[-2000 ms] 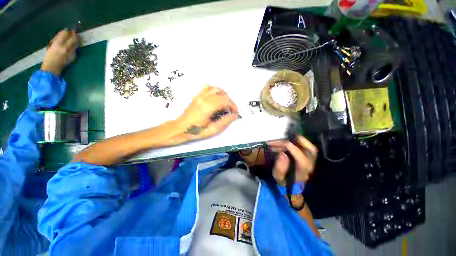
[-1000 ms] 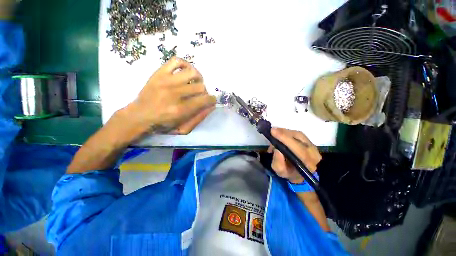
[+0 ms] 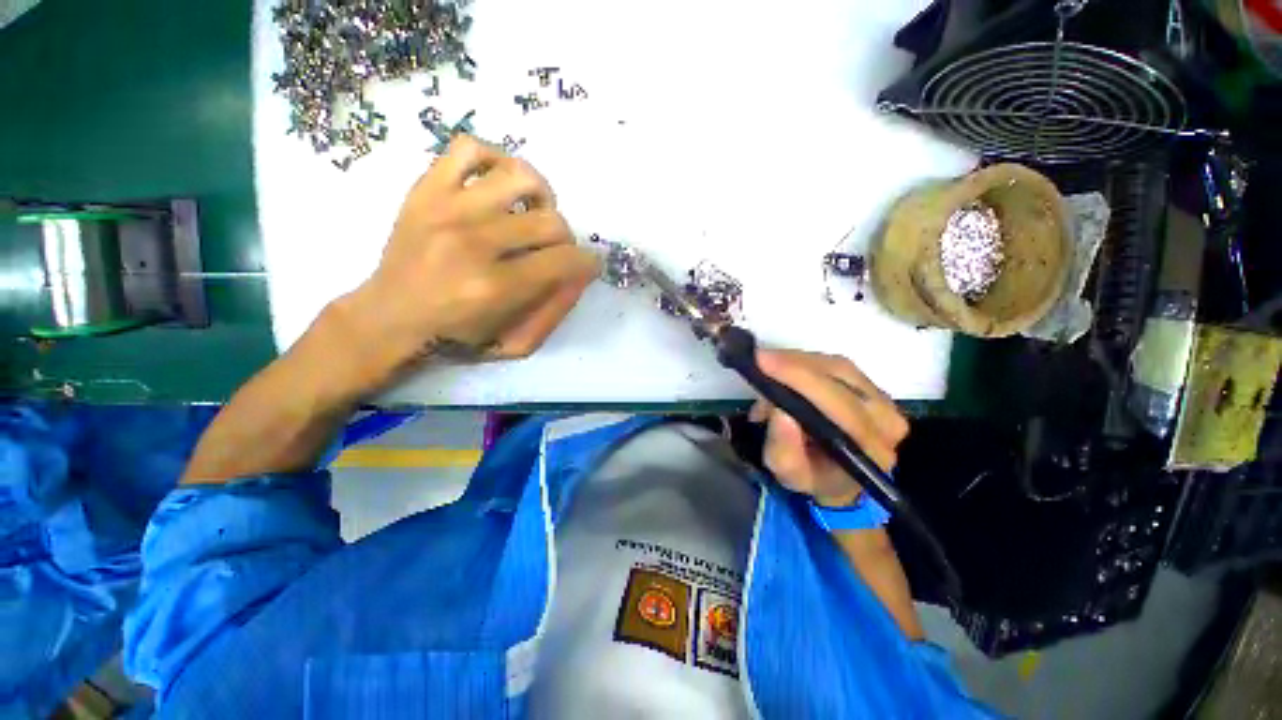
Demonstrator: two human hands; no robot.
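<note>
My right hand (image 3: 832,422) grips the black soldering iron (image 3: 808,415), its tip slanting up-left to a small silver-and-dark component (image 3: 623,265). My left hand (image 3: 485,260) is curled on the white sheet, fingertips beside that component. A thin solder wire (image 3: 225,273) runs from the spool (image 3: 85,270) towards it; its end and the grip are hidden by the fingers. More small components (image 3: 714,291) lie by the iron, and one component (image 3: 845,266) stands beside the tan bowl. A heap of small terminal pieces (image 3: 359,63) lies at the far left, with loose ones (image 3: 541,92) beside it.
The tan bowl (image 3: 907,260) with silvery contents stands right of the sheet (image 3: 759,155). Behind it is the fan with its round wire grille (image 3: 1047,101). A yellowish square (image 3: 1223,401) and dark trays (image 3: 1040,563) are at the right. A blue sleeve (image 3: 70,521) shows at left.
Since two seconds ago, my right hand has brought the iron over the sheet, and my left hand has moved left. Over the last second both stay nearly still. The other person's hand has left view.
</note>
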